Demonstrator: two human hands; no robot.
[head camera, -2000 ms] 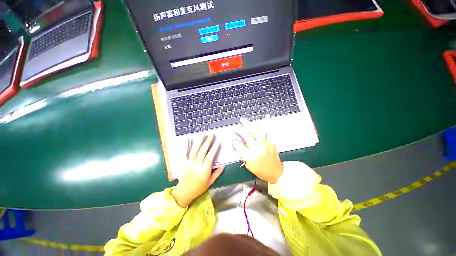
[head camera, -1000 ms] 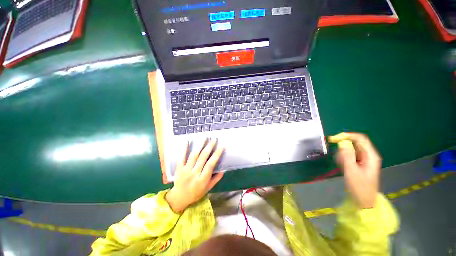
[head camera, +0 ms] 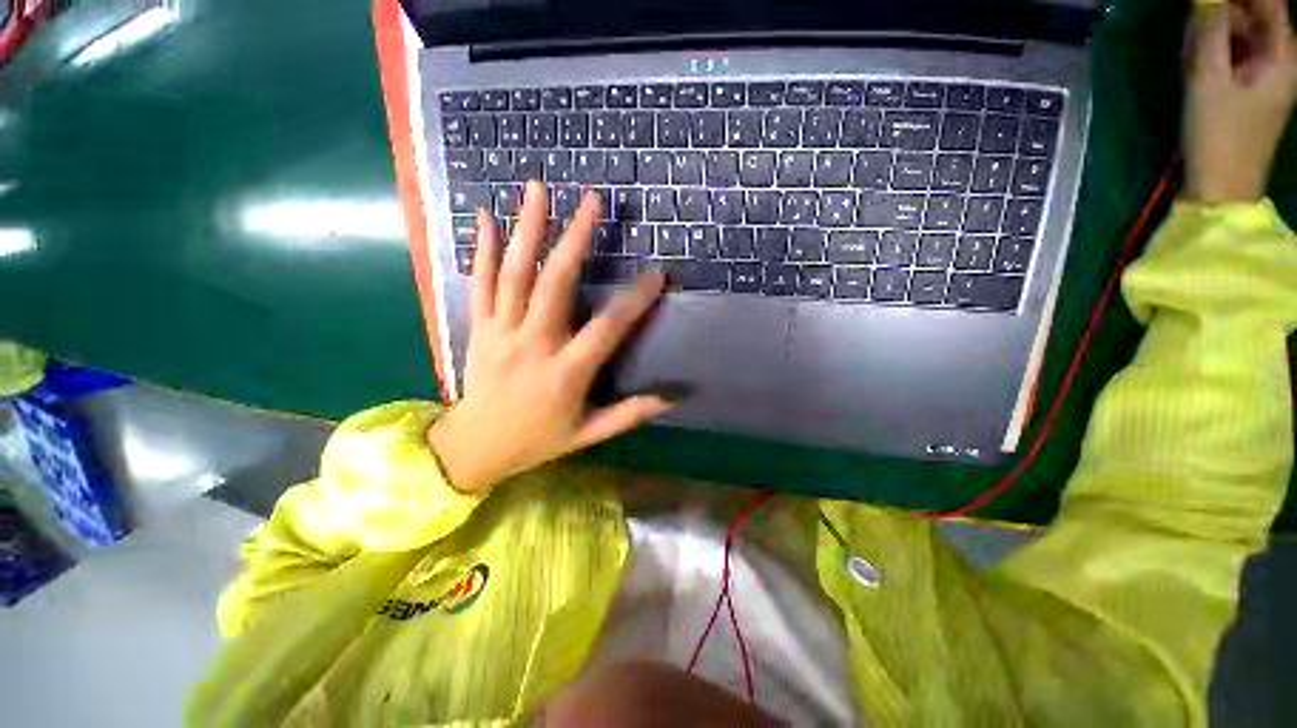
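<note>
The open laptop (head camera: 882, 373) lies in front of me, its dark screen (head camera: 598, 17) mostly cut off by the top edge. My left hand (head camera: 548, 334) is spread over the left part of the black keyboard (head camera: 797, 168), palm above the palm rest, holding nothing. My right hand (head camera: 1240, 78) is at the top right corner, beyond the laptop's right side, with curled fingers cut off by the frame. The red earphone cable (head camera: 1070, 373) runs from my chest around the laptop's front right corner up to my right wrist. Its plug is not visible.
The red-orange carrier edge (head camera: 407, 185) shows along the laptop's left side, on the green bench (head camera: 214, 306). Part of another red-edged item is at the top left corner. A blue object (head camera: 71, 452) stands on the grey floor at the lower left.
The view is closer, and the screen's test buttons have left it. My left hand has moved from the palm rest up onto the keys. My right hand has moved up and away from the laptop's right edge.
</note>
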